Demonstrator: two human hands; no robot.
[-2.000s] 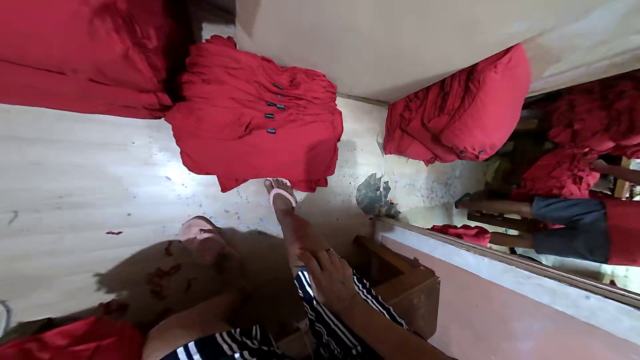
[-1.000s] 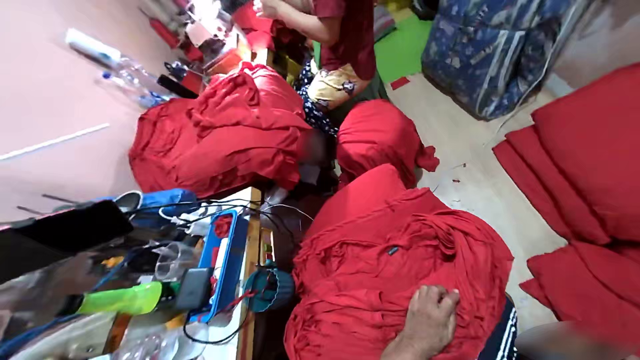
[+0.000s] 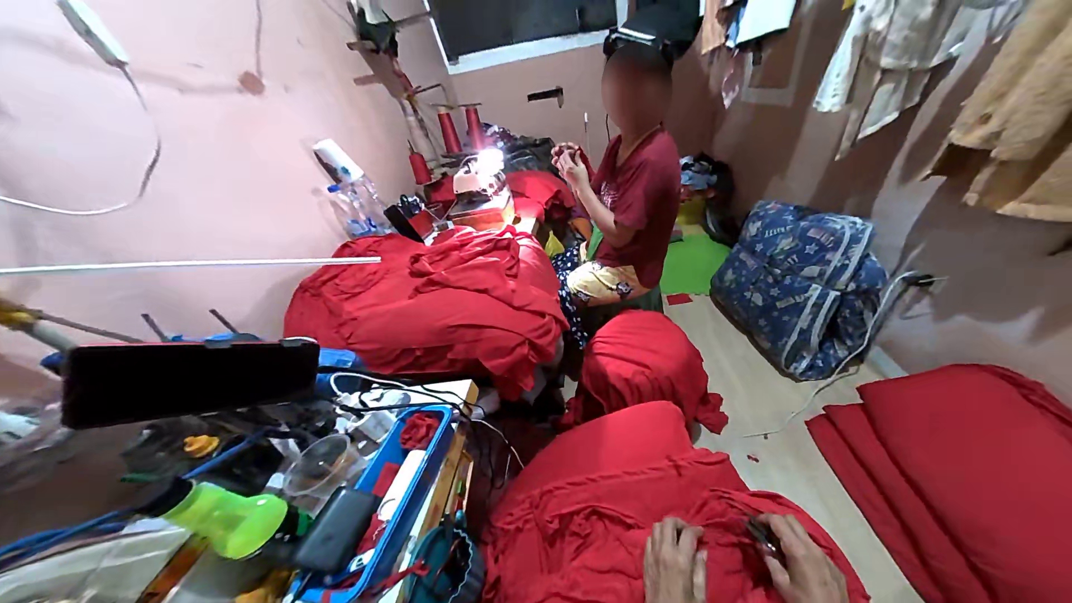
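A large heap of red fabric fills the lower middle of the head view, close in front of me. Flat on its folds rests my left hand, fingers bent slightly and touching the cloth. To its right, my right hand is closed around a small dark tool, perhaps thread snips, pressed against the fabric. Just beyond the heap lies a round red cloth bundle. Folded red fabric is stacked on the floor at the right.
Left of me a cluttered table holds a blue tray, a green bottle and a mounted phone. Another person sits by a lit sewing machine. A patterned blue bag stands on the floor; a cable trails beside it.
The view has swung strongly from the floor to the table and room. One second ago one hand lay on the red heap; now both hands are on it, the right with a dark tool.
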